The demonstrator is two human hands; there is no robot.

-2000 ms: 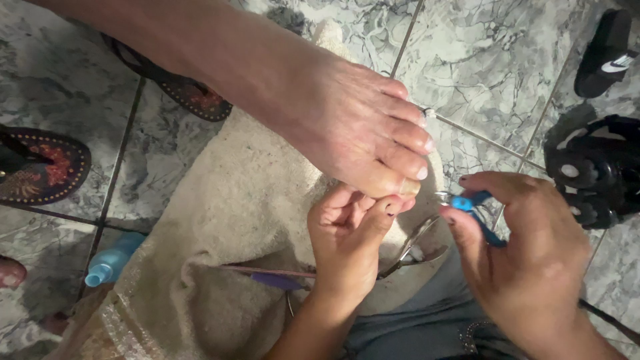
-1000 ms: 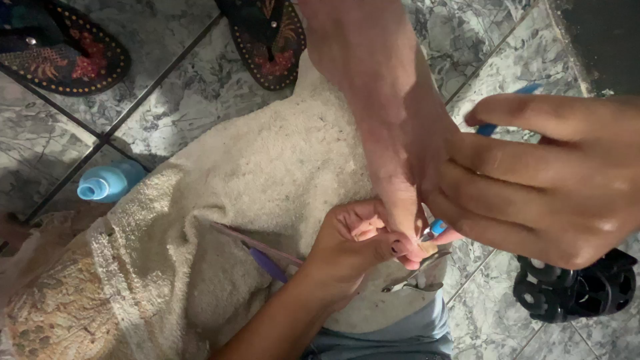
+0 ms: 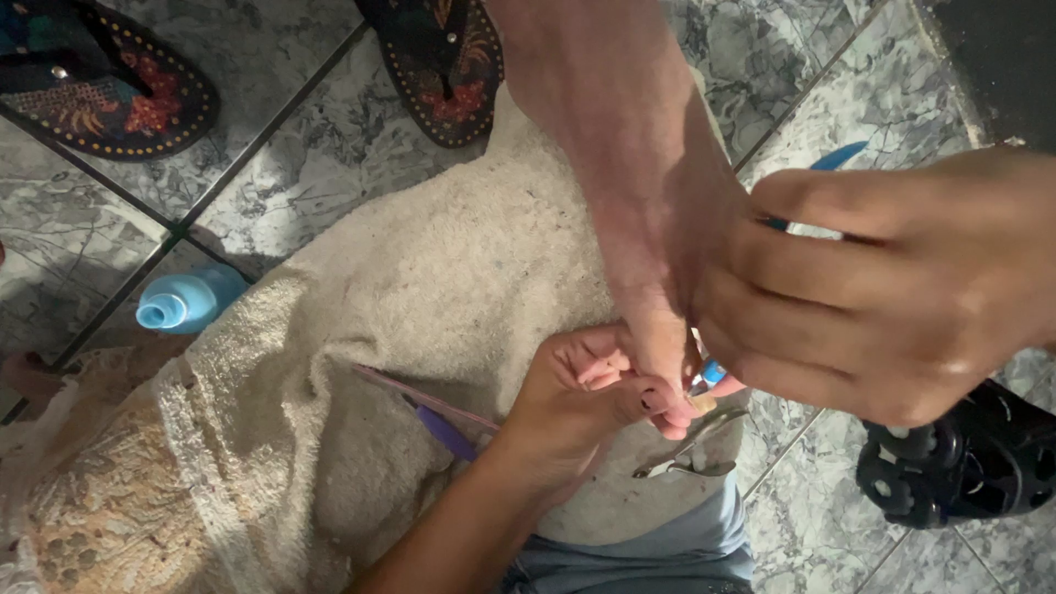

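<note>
Another person's bare foot (image 3: 643, 181) comes down from the top over a beige towel (image 3: 429, 247). My left hand (image 3: 582, 404) grips its big toe (image 3: 660, 342), thumb beside the nail. Over the outer side of the foot curls my right hand (image 3: 874, 289), closed on a blue-handled tool (image 3: 840, 155); one blue handle end sticks out behind the fingers and a blue part shows by the toenail. Its working tip is mostly hidden. Metal nippers (image 3: 689, 454) lie on the towel just below the toe. A purple-handled tool (image 3: 445, 431) and a thin pinkish stick rest left of my left wrist.
A light blue open bottle (image 3: 190, 299) lies on the marbled tile floor (image 3: 272, 165) at left. Patterned flip-flops (image 3: 107, 91) are at the top left. A black shiny object (image 3: 957, 462) stands at lower right, and a clear plastic covering (image 3: 99, 487) lies at lower left.
The blue-handled tool in my right hand has moved from beside the toes to the big toenail, and that hand now covers the other toes. The view has turned and shifted.
</note>
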